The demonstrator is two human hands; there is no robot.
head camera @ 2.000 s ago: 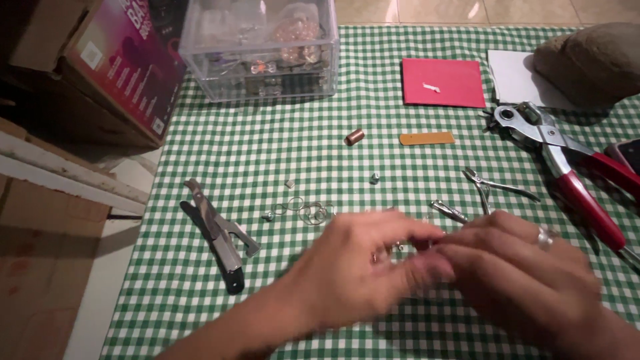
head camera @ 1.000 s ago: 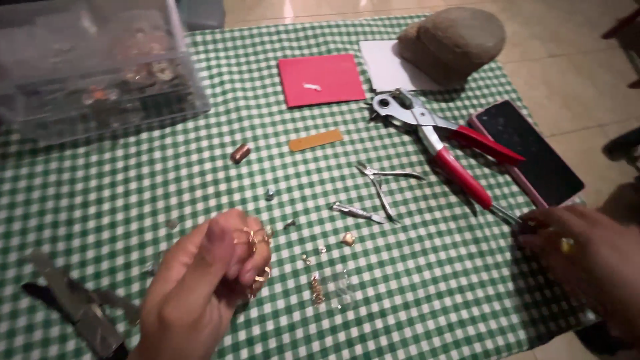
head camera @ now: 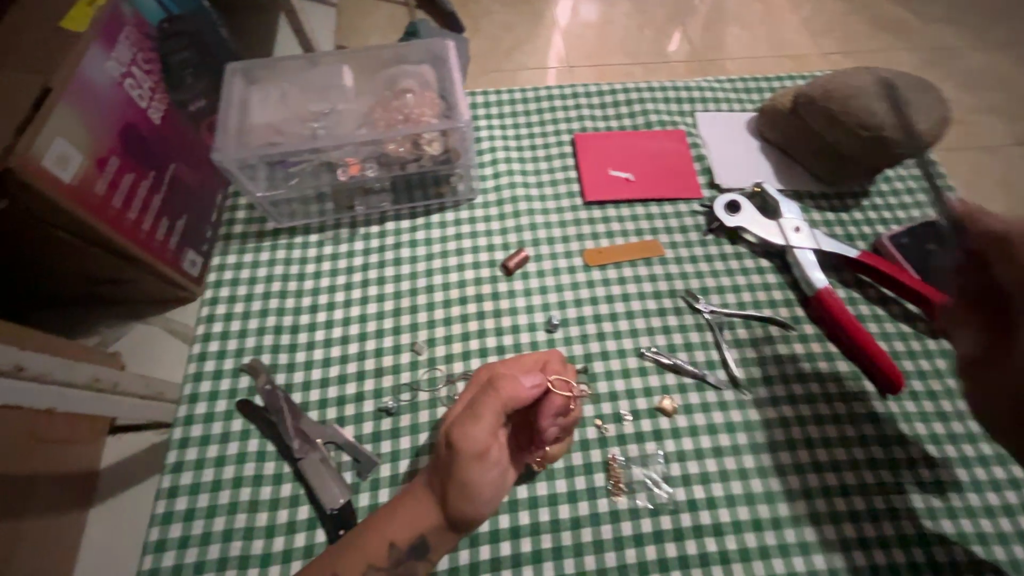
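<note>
My left hand (head camera: 508,424) pinches a gold-coloured ring-shaped jewelry piece (head camera: 562,387) between thumb and forefinger; more gold-coloured metal shows under its lower fingers. At the right edge, my right hand (head camera: 988,312) is raised and blurred, shut on a thin dark tool (head camera: 920,152) whose kind I cannot tell. Right of my left hand lie small gold-coloured pieces (head camera: 667,406) and a clear plastic bag (head camera: 650,480) beside a short gold-coloured chain (head camera: 615,476). Wire rings (head camera: 432,379) lie left of it. Silver nippers (head camera: 716,316) and a nail clipper (head camera: 680,368) rest between the hands.
Red-handled punch pliers (head camera: 800,232), a stone (head camera: 864,120) on white paper (head camera: 724,152), and a phone (head camera: 920,252) are at right. A red card (head camera: 638,166), tan strip (head camera: 624,253) and copper-coloured cylinder (head camera: 515,262) lie centrally. A clear box (head camera: 344,136), cardboard box (head camera: 120,160) and metal hand tool (head camera: 304,440) are left.
My hands were together two seconds ago, then parted. My right hand was low by the table's right side one second ago; now it is raised with a thin dark tool. The view has shifted.
</note>
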